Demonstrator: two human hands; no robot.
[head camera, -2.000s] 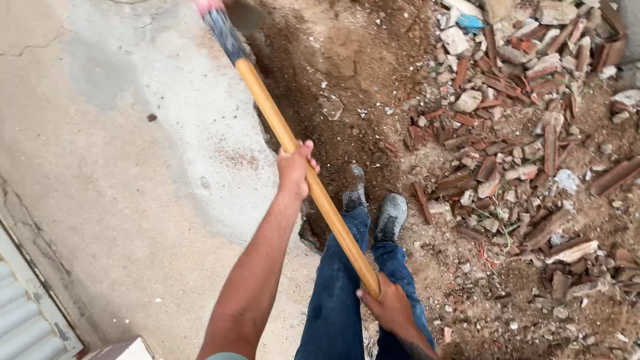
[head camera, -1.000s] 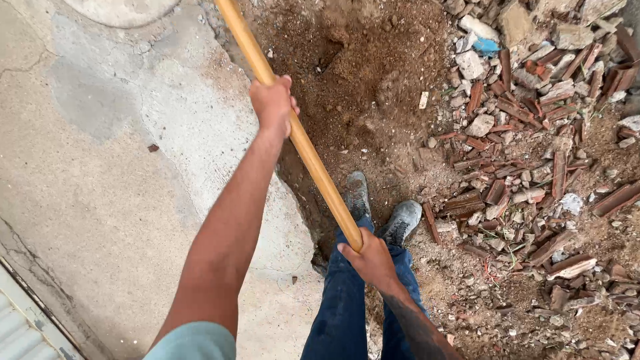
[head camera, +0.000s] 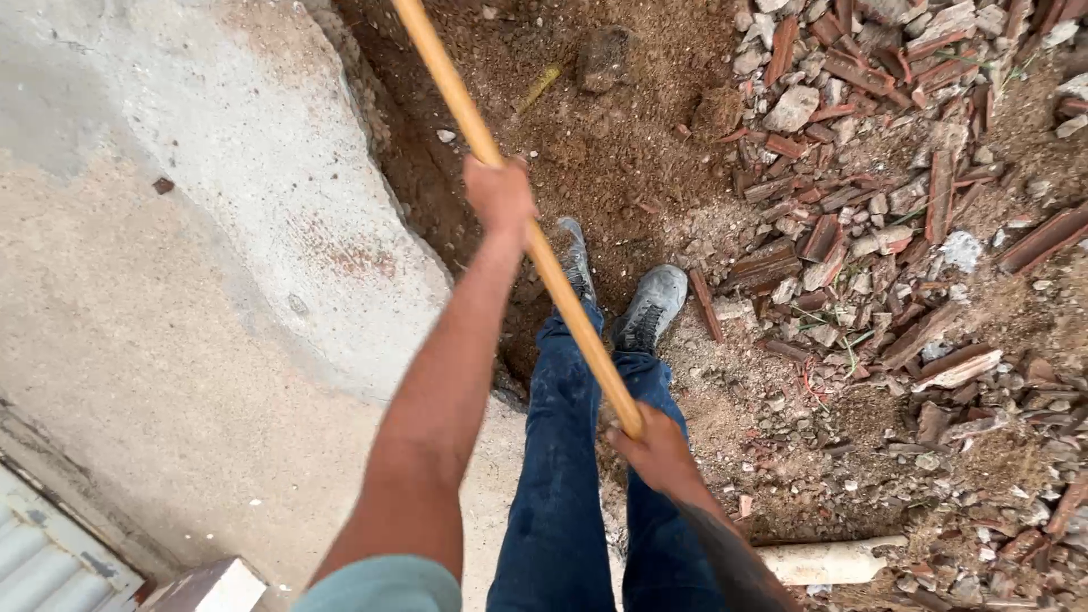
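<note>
A long wooden handle (head camera: 571, 297) runs from the top edge down to my right hand. My left hand (head camera: 500, 197) is wrapped around its middle stretch, over the dug soil. Near the handle's lower end, my right hand (head camera: 653, 442) grips it in front of my thigh. The tool's head is out of view past the top edge. Beneath the upper part of the handle lies loose brown soil (head camera: 586, 153) in a shallow trench, with a dark clod (head camera: 605, 59) on it.
A broken concrete slab edge (head camera: 365, 127) borders the trench on the left. My shoes (head camera: 653, 304) stand on the dirt. Broken brick and tile rubble (head camera: 850, 170) covers the right side. A white pipe piece (head camera: 829, 561) lies low right; a ribbed metal panel (head camera: 51, 552) is at lower left.
Two seconds ago the tool's head end showed near the top edge; now only the handle is in view. The dark clod and the white pipe piece have come into view. Both hands keep hold.
</note>
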